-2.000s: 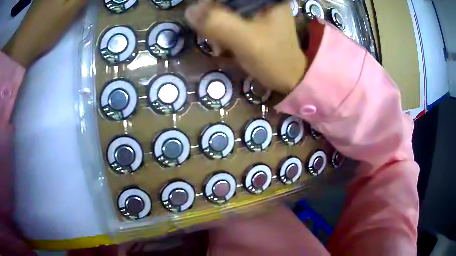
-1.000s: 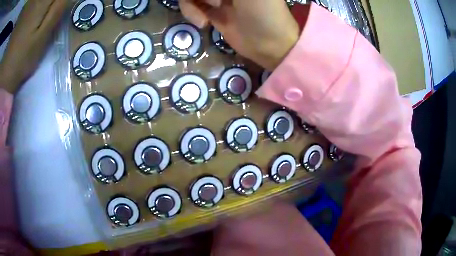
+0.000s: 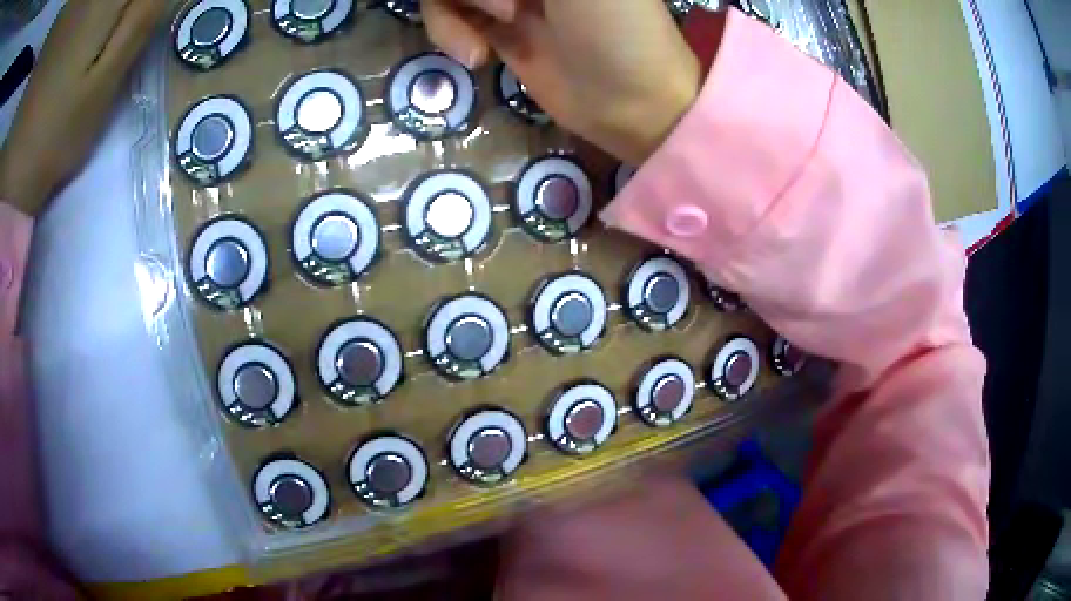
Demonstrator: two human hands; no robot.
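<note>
A clear plastic tray [image 3: 159,294] lies over a brown surface, with rows of round units [image 3: 469,336] in its pockets. Each unit has a dark rim, a white ring and a silver-grey centre. My right hand [image 3: 576,59] is over the top of the tray, cut off by the upper edge; its fingers are bent, and whether it holds anything is hidden. My left hand [image 3: 88,71] is at the top left beside the tray's left edge, its fingers cut off by the frame.
A brown cardboard sheet [image 3: 934,106] lies at the right on the white table [image 3: 100,387]. Yellow tape [image 3: 164,583] runs along the table's front edge. A blue object [image 3: 752,499] is below the table. My pink sleeves cover part of the tray's right side.
Since the first frame the tray has shifted left in view. The black item seen blurred at my right hand is out of view now. Over the last second almost nothing has moved.
</note>
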